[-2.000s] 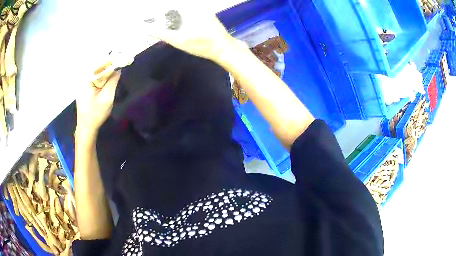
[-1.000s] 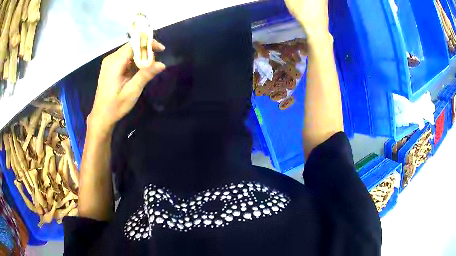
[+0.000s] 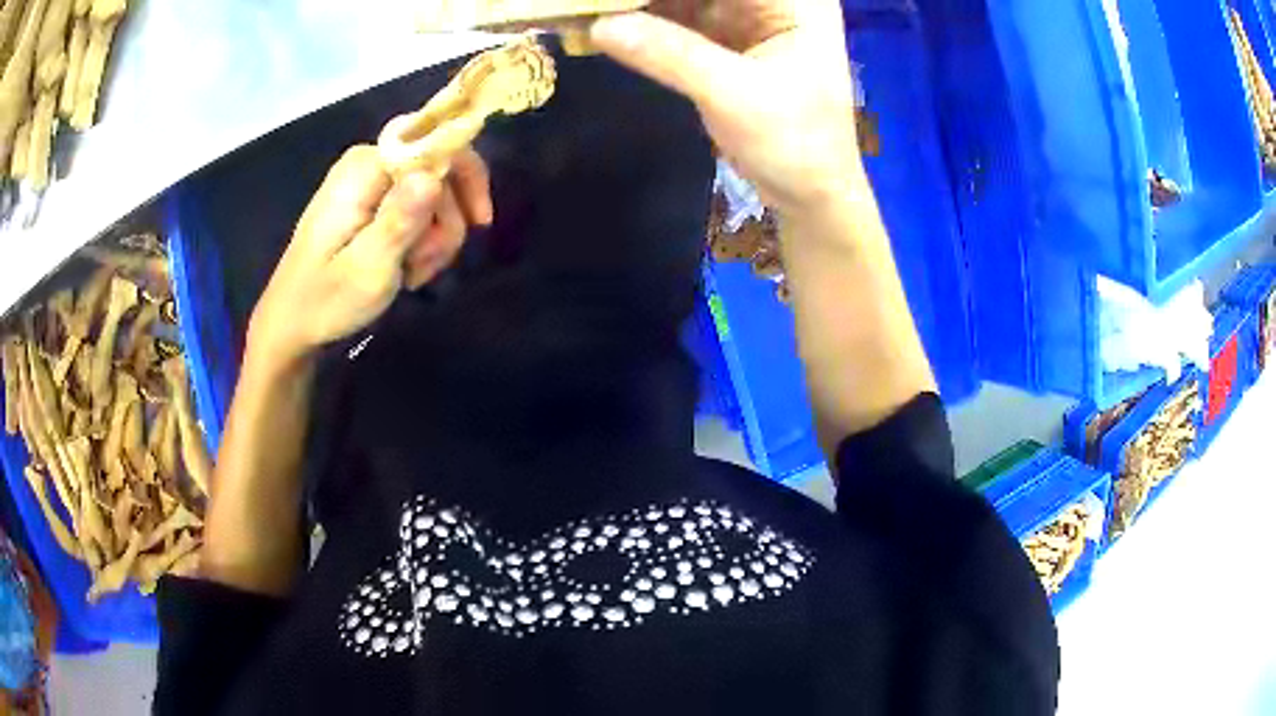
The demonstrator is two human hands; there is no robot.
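My left hand (image 3: 371, 238) grips a tan moulded piece (image 3: 483, 95) between thumb and fingers, over the black clothing near the table edge. Its wider patterned end points up and right; whether it is a sole piece or a leg piece is unclear. My right hand (image 3: 770, 98), cut off by the top edge, holds a long tan piece, likely a leg piece (image 3: 525, 11), lying nearly level at the table edge. The two pieces are close but look apart. Several long tan limbs (image 3: 56, 70) lie in a row on the pale table (image 3: 252, 84) at the upper left.
A blue bin (image 3: 196, 336) full of loose leg pieces (image 3: 105, 420) stands at the left, below the table. A low blue bin (image 3: 763, 406) with brown flat parts (image 3: 749, 241) and white plastic is beside my right forearm. Blue crates, a plastic bag (image 3: 1154, 322) and parts bins (image 3: 1064, 539) stand further right.
My right hand has come back left from the brown-parts bin and now holds a long tan piece. The left hand's piece has turned from upright to slanting up and right.
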